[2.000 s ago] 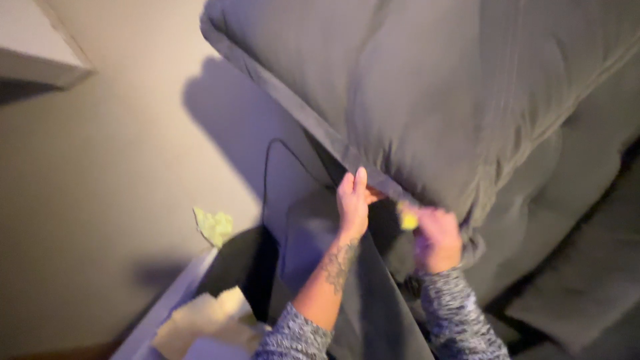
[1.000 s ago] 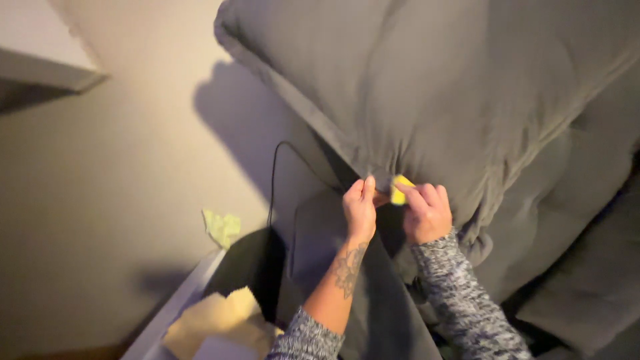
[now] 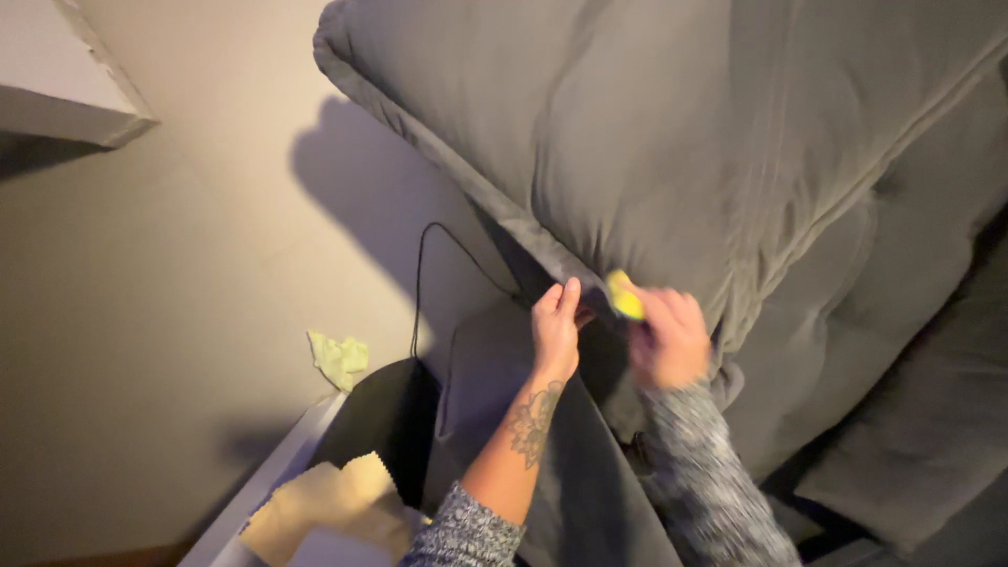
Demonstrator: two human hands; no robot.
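A large grey fabric cushion [image 3: 630, 142] fills the upper right, with a piped seam along its lower left edge. My left hand [image 3: 557, 327] pinches that edge between thumb and fingers. Just to its right, my right hand [image 3: 669, 335], blurred, holds a small yellow sponge-like piece [image 3: 626, 295] against the cushion's edge. The underside of the yellow piece is hidden. Both forearms wear grey knitted sleeves, the left one pushed up.
A thin black cord [image 3: 420, 276] loops beside the pale wall. Lower left are a black rounded object [image 3: 378, 409], a crumpled light green cloth or paper [image 3: 339, 358], and a brown paper bag [image 3: 339, 500]. Further grey cushions [image 3: 906, 441] lie at the right.
The yellow piece in my right hand has shifted a little along the cushion's edge. My left hand keeps its pinch on the edge.
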